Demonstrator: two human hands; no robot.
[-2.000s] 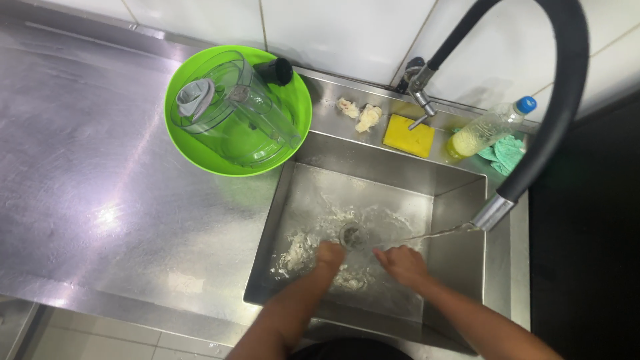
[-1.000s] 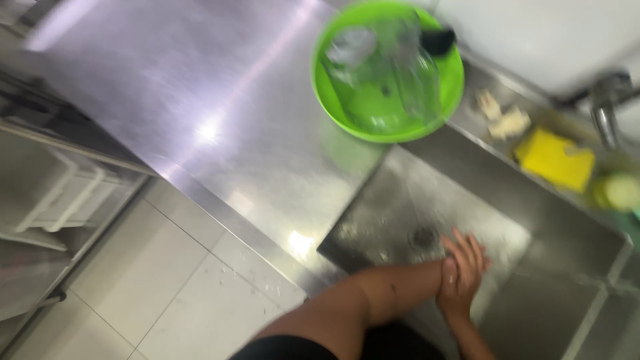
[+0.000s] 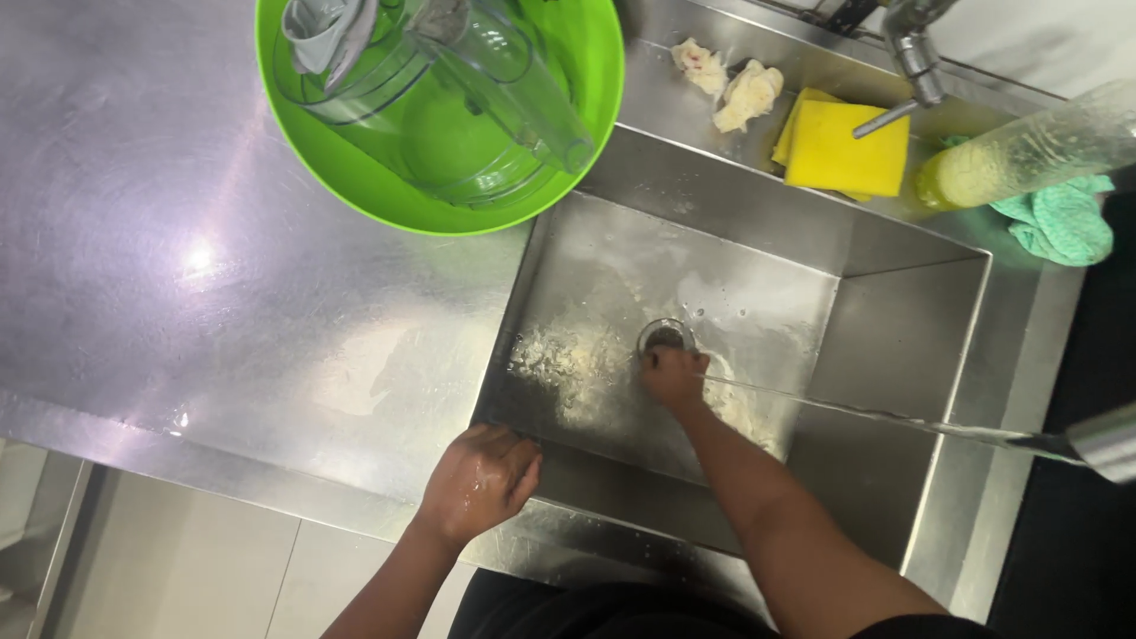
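Observation:
My right hand (image 3: 674, 377) reaches down into the stainless steel sink (image 3: 887, 355), with its fingers at the drain (image 3: 666, 335); whether they hold anything is hidden. A thin stream of water (image 3: 852, 410) runs from the faucet's spray head (image 3: 1105, 444) and meets this hand. Pale food scraps (image 3: 568, 364) lie on the sink floor left of the drain. My left hand (image 3: 484, 479), wet and curled, is above the sink's near left corner; its palm side is out of sight, so I cannot tell if it holds something.
A green plastic basin (image 3: 444, 217) with clear plastic food processor parts (image 3: 506, 98) stands on the steel counter (image 3: 222, 337). Behind the sink lie pale clumps (image 3: 748, 95), yellow sponge cloths (image 3: 848, 146), a bottle of yellowish liquid (image 3: 1003, 155) and a green cloth (image 3: 1061, 222).
My hands were together over the sink one second ago and are now apart, the right one at the drain and the left near the front edge. The view has swung and moved closer.

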